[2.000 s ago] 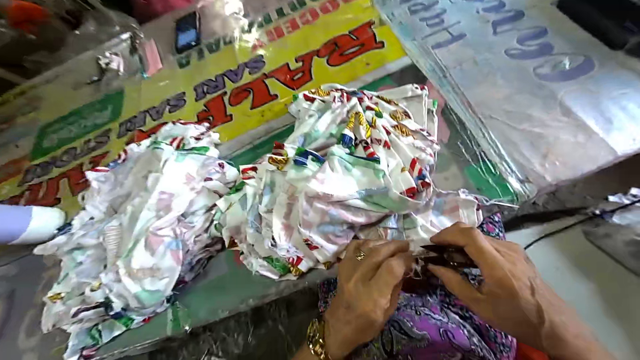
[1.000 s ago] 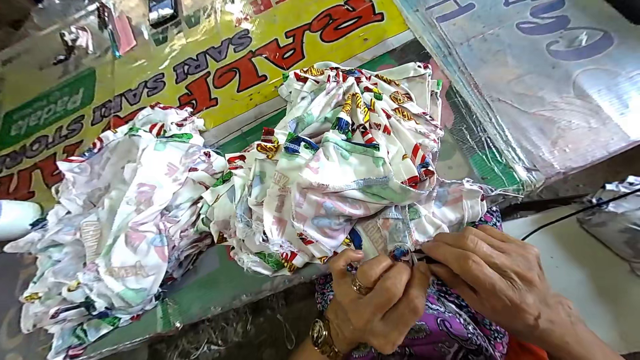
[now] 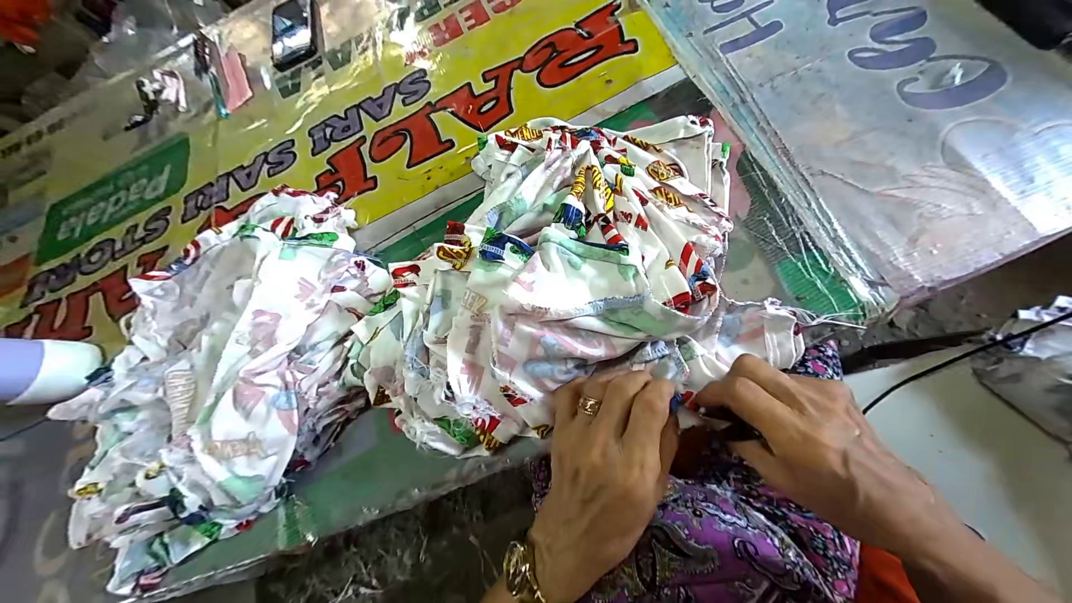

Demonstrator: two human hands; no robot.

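A heap of white printed fabric pieces (image 3: 578,285) lies on the table, with red, green, blue and yellow prints. At its lower edge my left hand (image 3: 615,452), wearing a ring and a gold-coloured wristwatch (image 3: 521,571), pinches the cloth between its fingers. Beside it my right hand (image 3: 796,435) is closed around a small dark tool (image 3: 733,423), mostly hidden by the fingers; its kind cannot be told. The fingertips of both hands nearly meet at the cloth. A second bundle of the same fabric (image 3: 243,360) rests at the left.
Plastic-covered printed signage (image 3: 519,75) lines the table (image 3: 402,469). A clear-wrapped board (image 3: 888,151) lies at the right. A mobile phone (image 3: 293,33) lies at the back, near a pink strip (image 3: 235,79). A white and lavender object (image 3: 50,370) is at the left edge; a black cable (image 3: 946,360) crosses at right.
The dark tool, plainly visible between the hands two seconds ago, is now mostly covered by my right fingers. My left fingers have closed over the cloth edge.
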